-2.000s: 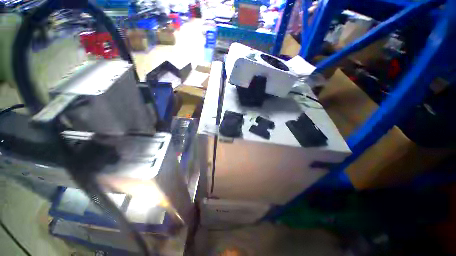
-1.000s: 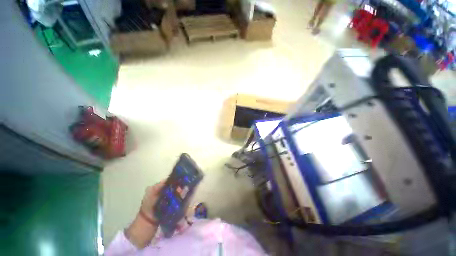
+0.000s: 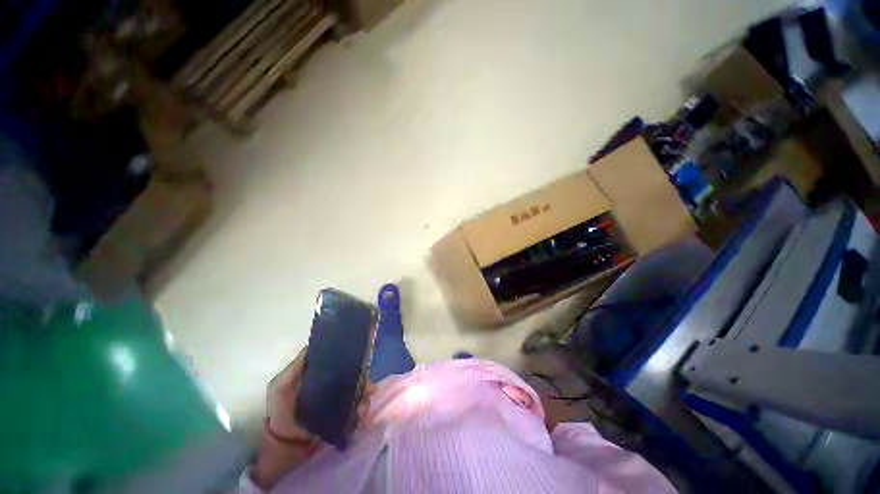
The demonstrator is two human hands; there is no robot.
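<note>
My left hand (image 3: pixel 285 403) is at the lower left, wrapped around a smartphone (image 3: pixel 338 365) held upright in front of my striped pink shirt. The phone's screen is black. My right hand is not visible; only the right sleeve shows at the bottom. A brown cardboard carton (image 3: pixel 533 218) stands open on the floor ahead to the right, its flaps spread. Inside lie black fixtures (image 3: pixel 555 271) with small red parts, perhaps clamp handles.
A grey and blue machine or cart (image 3: pixel 772 357) is close on my right. A wooden pallet (image 3: pixel 253 60) and a carton (image 3: pixel 150 227) are at the upper left. Another carton (image 3: pixel 743 79) and loose items lie at the upper right. Green floor (image 3: pixel 87 386) is at the lower left.
The view has turned right and down from the aisle. The phone screen, lit before, is now black. The open carton is nearer and its contents show. The red object on the left has left view.
</note>
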